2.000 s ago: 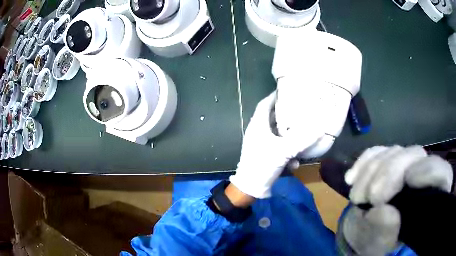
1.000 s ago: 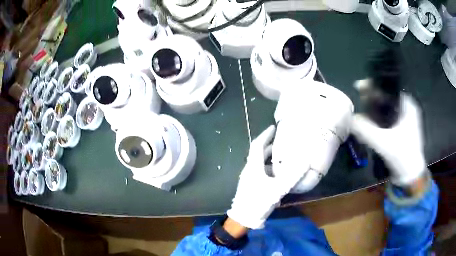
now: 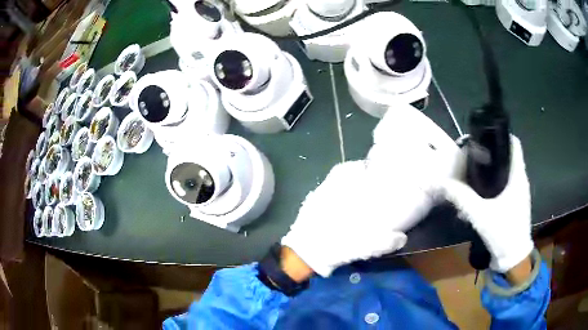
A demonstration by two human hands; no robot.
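Observation:
A white dome camera [image 3: 412,138] lies tilted at the bench's near edge, in front of me. My left hand [image 3: 345,219], in a white glove, lies over its left side and grips it. My right hand [image 3: 493,219], also gloved, holds a thick black electric screwdriver [image 3: 488,151] just right of the camera, and its fingers reach to the camera's side. A black cord rises from the tool. A dark tip shows below my right hand. The underside of the held camera is hidden by my hands.
Several white dome cameras [image 3: 254,187] stand left and ahead. Many round parts cups [image 3: 106,155] are grouped at far left. More camera parts [image 3: 523,22] are at the top right. A black cable [image 3: 335,28] crosses the back. Brown boxes [image 3: 129,309] are below the bench edge.
My right hand moved from the lower right up beside the camera with the screwdriver. My left hand now lies flatter across the camera. The view has shifted, showing more cameras at the back.

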